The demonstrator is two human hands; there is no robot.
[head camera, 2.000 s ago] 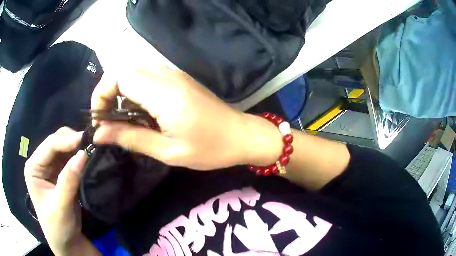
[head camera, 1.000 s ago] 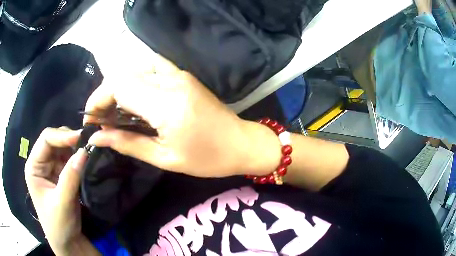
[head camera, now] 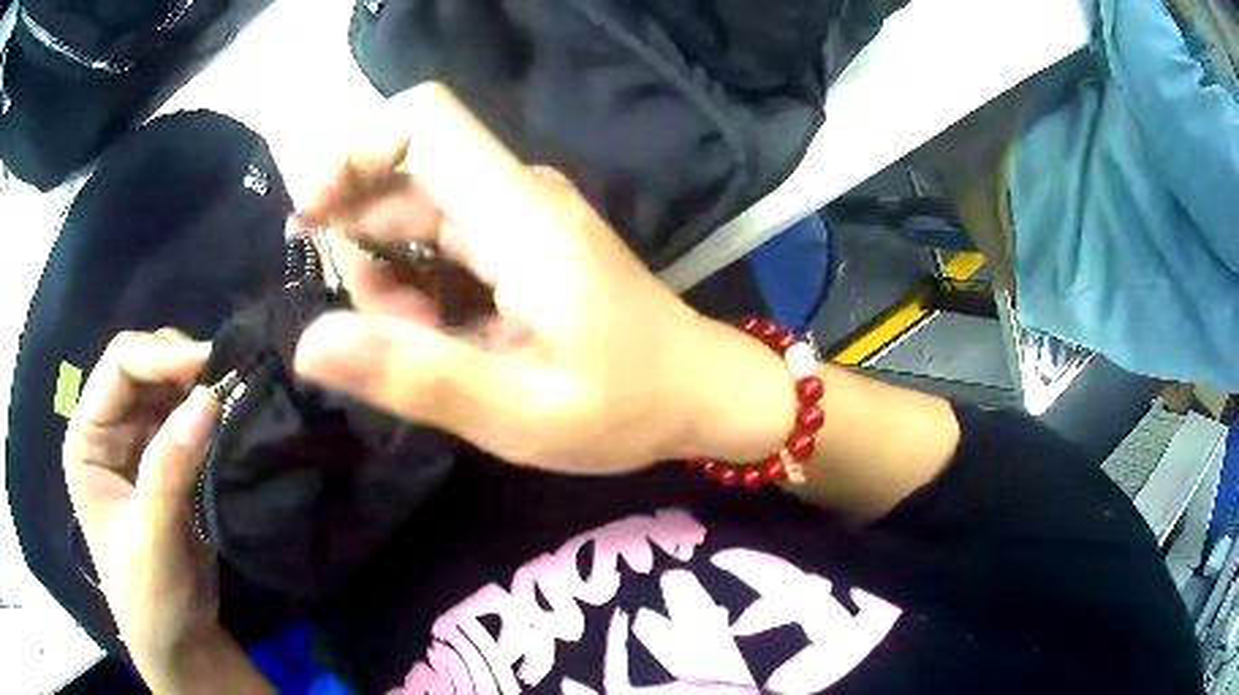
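My left hand pinches the zip end of a puffy black front pocket between thumb and fingers. My right hand, with a red bead bracelet, is raised over the pocket, thumb and forefinger apart. The dark thread snips lie inside its palm, mostly hidden by the fingers and blurred. Short silver zip teeth show by the right fingertips. The large curved black bag panel with a small yellow label lies flat behind my left hand.
Black bag pieces lie on the white tabletop at the far side. Another black piece with a silver zip is at the top left. A person in light blue is close on the right, near a yellow-edged frame.
My right hand has lifted away from the left fingertips, and its thumb and forefinger have spread. More of the pocket and zip teeth show. My left hand has hardly moved. The person in blue has shifted.
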